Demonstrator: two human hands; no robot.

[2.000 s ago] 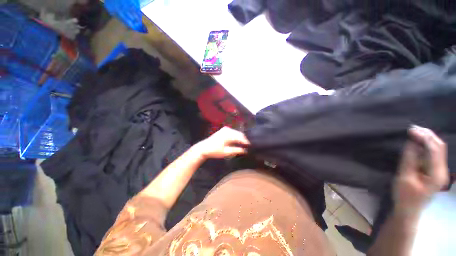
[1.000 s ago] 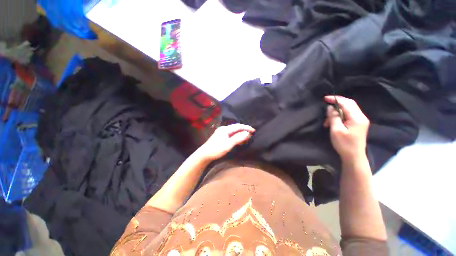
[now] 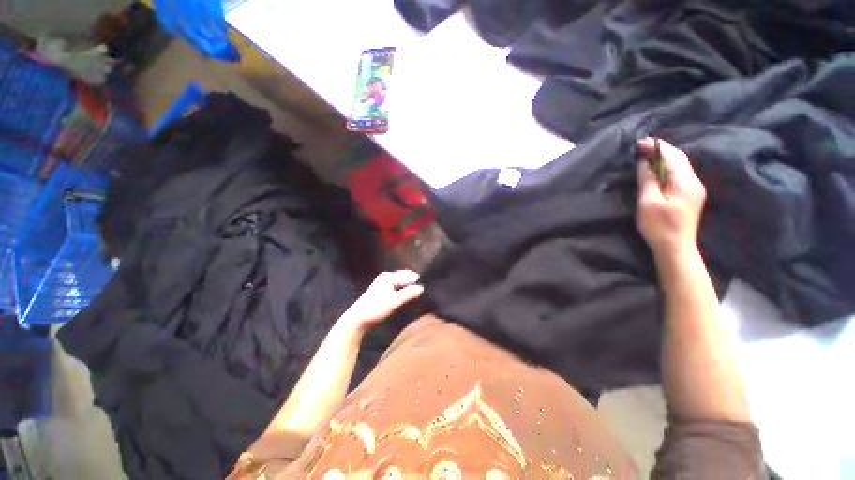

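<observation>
A black garment lies over the near edge of the white table and hangs against my lap. My left hand pinches its left edge near my waist. My right hand is on the cloth farther up, with small dark and yellow-green thread snips between its fingers. The snips are mostly hidden by the fingers. A small white patch shows at the garment's far edge.
A smartphone with a lit screen lies on the white table. More black cloth lies at the back right. A large black garment pile is at left, with blue crates beyond. A red item shows under the table edge.
My right hand has moved up and slightly right over the cloth since a second ago. My left hand has moved down and left with the garment edge. The cloth between them is spread wider.
</observation>
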